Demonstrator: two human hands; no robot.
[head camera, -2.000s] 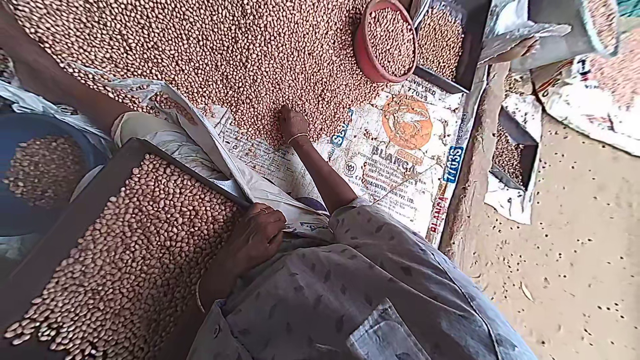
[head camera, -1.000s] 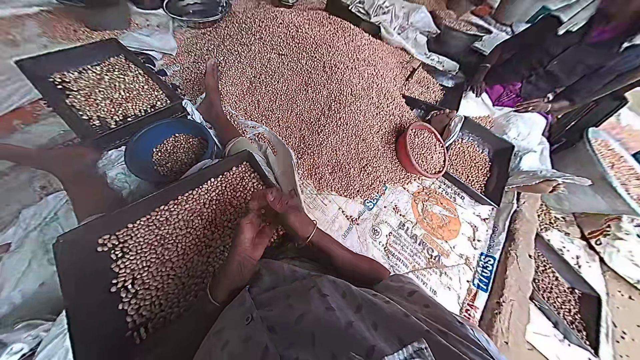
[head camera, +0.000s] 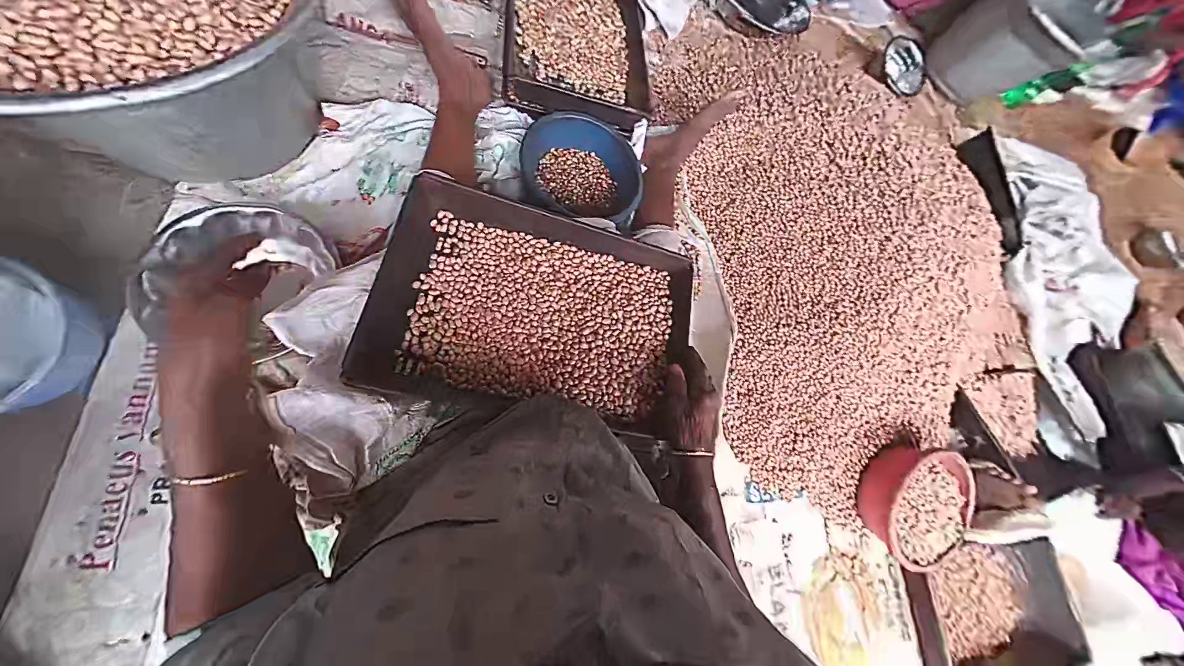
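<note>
A dark rectangular tray (head camera: 375, 342) of shelled peanuts (head camera: 546, 314) rests by my lap, tilted. My right hand (head camera: 689, 402) holds the tray's lower right corner, its thumb near the nuts. Far to the left, my left hand (head camera: 227, 268) is blurred over a shiny metal bowl (head camera: 314, 231); its fingers and anything in them are unclear. Just beyond the tray, between my feet, sits a blue bowl (head camera: 541, 153) with some peanuts. A large heap of peanuts (head camera: 832, 250) spreads to the right of my leg.
Another peanut tray (head camera: 638, 55) lies beyond the blue bowl. A big metal tub (head camera: 222, 129) of peanuts stands upper left, above a pale bucket (head camera: 46, 342). At lower right are a red bowl (head camera: 879, 499), a further tray (head camera: 1050, 592) and another person's hand (head camera: 1004, 490).
The view has swung far to the left. My left hand, close to my right hand over the tray a second ago, is out at the metal bowl. My right hand has come down to the tray's corner.
</note>
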